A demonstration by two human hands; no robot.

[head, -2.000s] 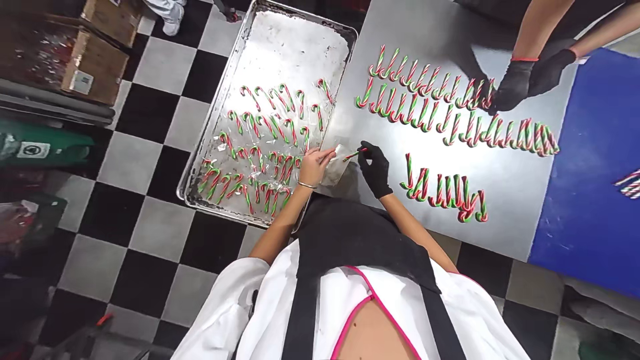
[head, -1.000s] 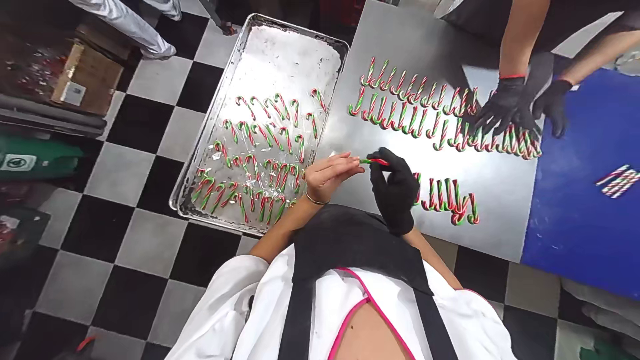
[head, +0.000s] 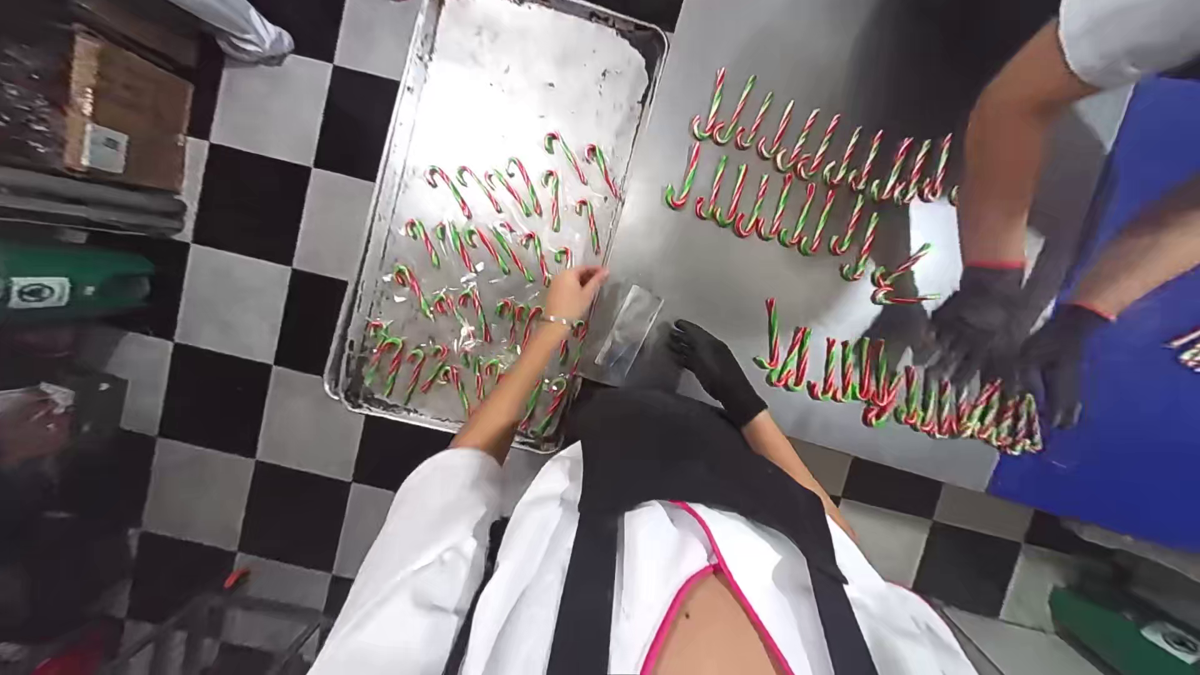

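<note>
My bare left hand (head: 574,292) is over the right edge of a metal sheet tray (head: 534,56), above several candy canes (head: 511,246), some in clear wrapping; whether its fingertips pinch something is too small to tell. My right hand (head: 714,367), in a black glove, rests palm down at the steel table's near edge with nothing visible in it. Between my hands a clear plastic sleeve (head: 630,328) lies on the steel table (head: 656,234). Unwrapped red, green and white candy canes (head: 811,217) stand in two rows on the table, with another row (head: 844,370) nearer me.
Across the table a co-worker's black-gloved hands (head: 994,337) press near the right end of the nearer row. A blue surface (head: 1106,422) adjoins the table at right, with striped sticks (head: 1189,349) at its edge. Cardboard box (head: 131,122) and green bin (head: 75,281) are at left.
My hands, together around a candy cane one second ago, are now apart: left over the tray's edge, right on the table. The co-worker's hands have moved from the far rows to the nearer row.
</note>
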